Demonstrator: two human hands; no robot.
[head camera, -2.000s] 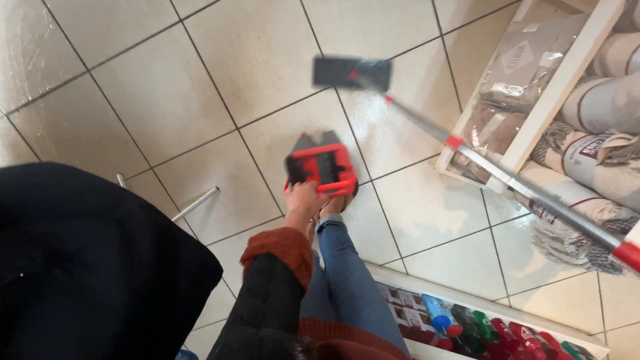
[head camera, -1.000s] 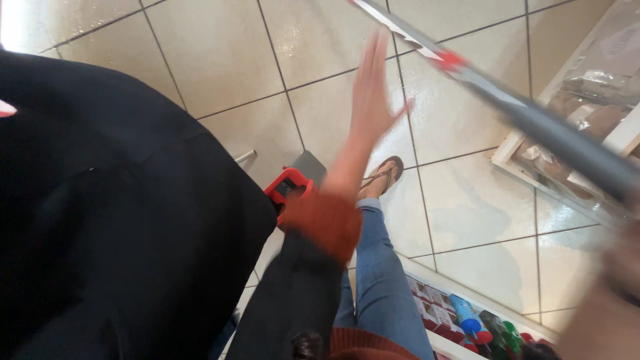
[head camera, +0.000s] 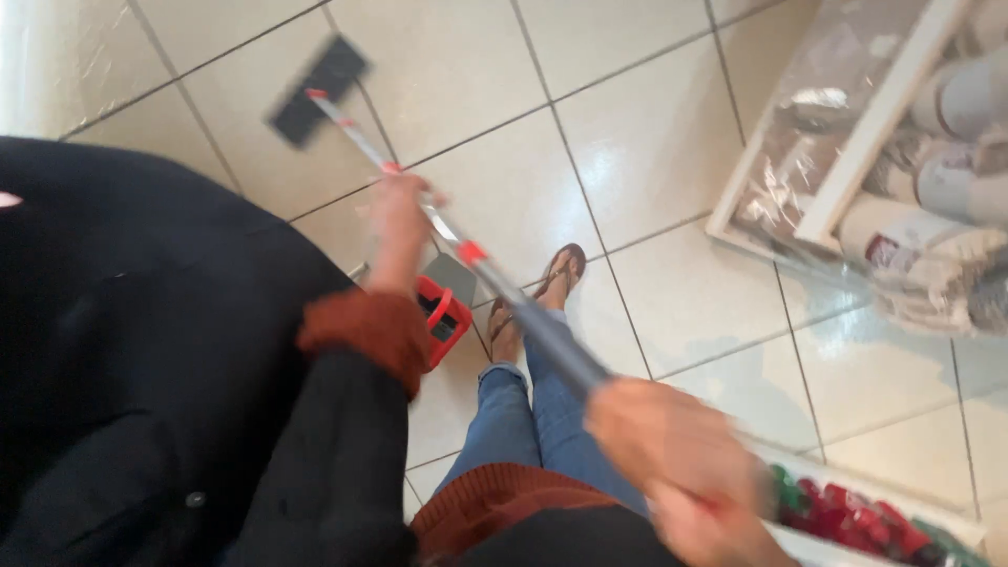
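Note:
A flat mop with a dark rectangular head (head camera: 319, 90) and a long silver-and-grey handle (head camera: 551, 342) runs from the upper left to the lower right. My left hand (head camera: 402, 224) is around the thin silver part of the handle, below the head. At the lower right my right hand (head camera: 673, 441), blurred by motion, grips the grey upper end. A red and grey mop bucket (head camera: 450, 323) stands on the floor beside my feet, partly hidden by my left sleeve.
Glossy floor tiles (head camera: 488, 189) lie around my sandalled feet. White shelving (head camera: 846, 150) at the right holds wrapped textiles (head camera: 913, 236). A low white shelf (head camera: 858, 472) at the lower right holds red and green items. Black cloth (head camera: 142, 331) covers much of the left side.
My left hand was at the red bucket, then reached out with fingers spread; now it is on the mop handle. The mop head has moved to the left.

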